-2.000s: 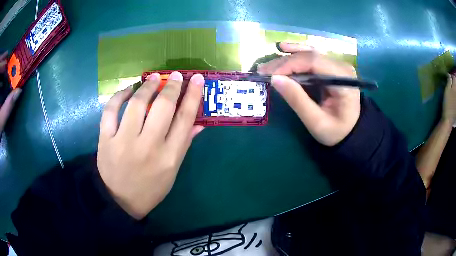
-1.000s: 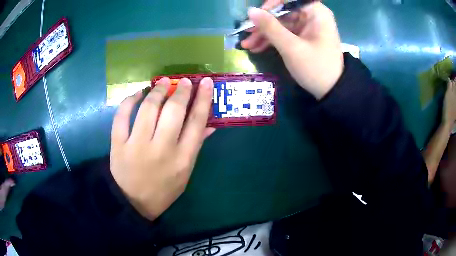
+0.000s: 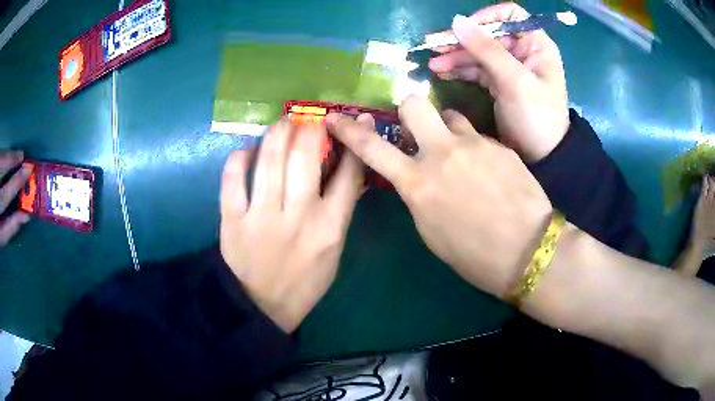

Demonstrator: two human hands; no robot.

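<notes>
A dark red phone housing (image 3: 317, 108) lies in front of me, its orange end part at the left. My left hand (image 3: 294, 211) rests with its fingers over the left part of the housing. Another person's bare hand (image 3: 470, 200), with a gold bracelet, reaches in from the right and covers most of the circuit board end. My right hand (image 3: 513, 74) holds tweezers (image 3: 521, 26) like a pen beyond the housing, tips pointing left over the yellow-green adhesive sheet (image 3: 290, 74). Whether the tips hold a piece is too small to tell.
One red phone unit (image 3: 116, 45) lies at the upper left by the pale rail (image 3: 120, 172). Another person's hand touches a second unit (image 3: 67, 196) at the left edge. An amber sheet stack (image 3: 623, 16) is at the upper right. A person's arm shows at the right edge.
The other person's braceleted hand has come in over the housing. The tweezers moved from the housing's edge to beyond it. The housing and sheet now appear further right in view.
</notes>
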